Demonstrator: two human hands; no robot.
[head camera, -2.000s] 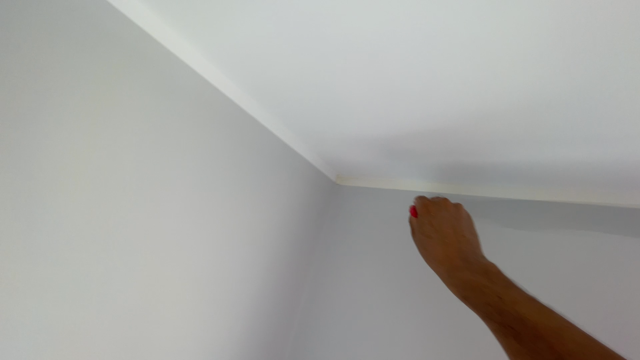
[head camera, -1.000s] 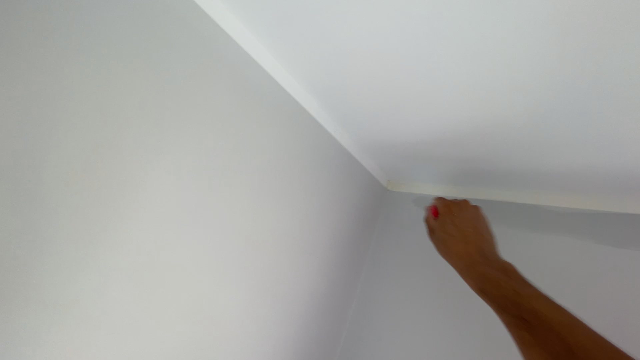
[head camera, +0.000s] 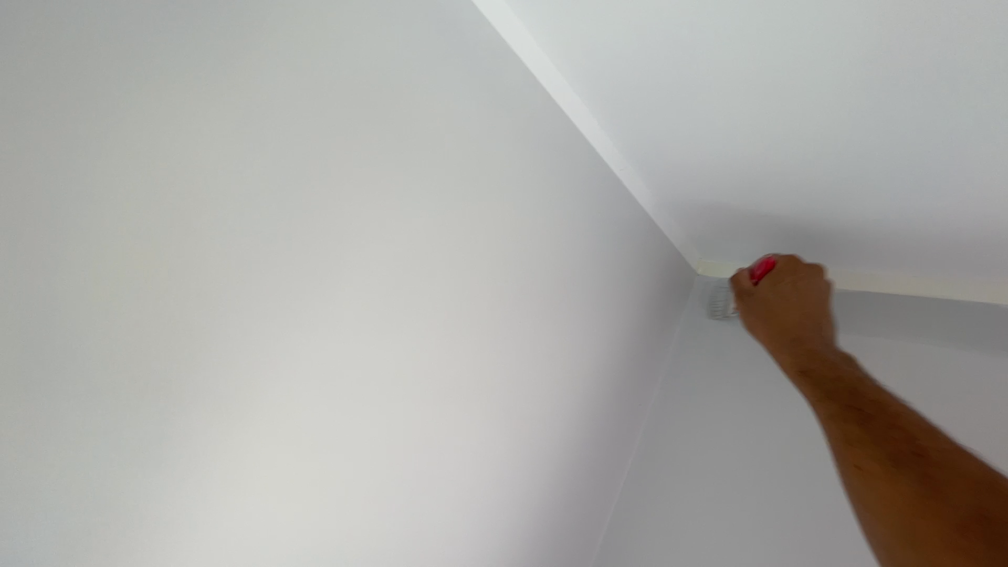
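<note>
My right hand (head camera: 787, 303) is raised at the right of the view, closed around a tool with a red handle (head camera: 762, 269), which looks like a paintbrush. The pale, blurred head of the tool (head camera: 722, 302) shows at the left of my fingers, against the far wall (head camera: 732, 441) just below the trim strip and close to the corner. Most of the tool is hidden by my fist. A darker grey band (head camera: 913, 315) runs along the top of the far wall, to the right of my hand. My left hand is out of view.
A light grey side wall (head camera: 315, 276) fills the left. The white ceiling (head camera: 827, 102) spans the upper right. A white trim strip (head camera: 583, 118) runs down to the corner and continues in cream (head camera: 921, 285) above the far wall.
My right hand has moved nearer to the corner, and the head of the tool now shows beside it. The view has shifted, with the corner farther to the right.
</note>
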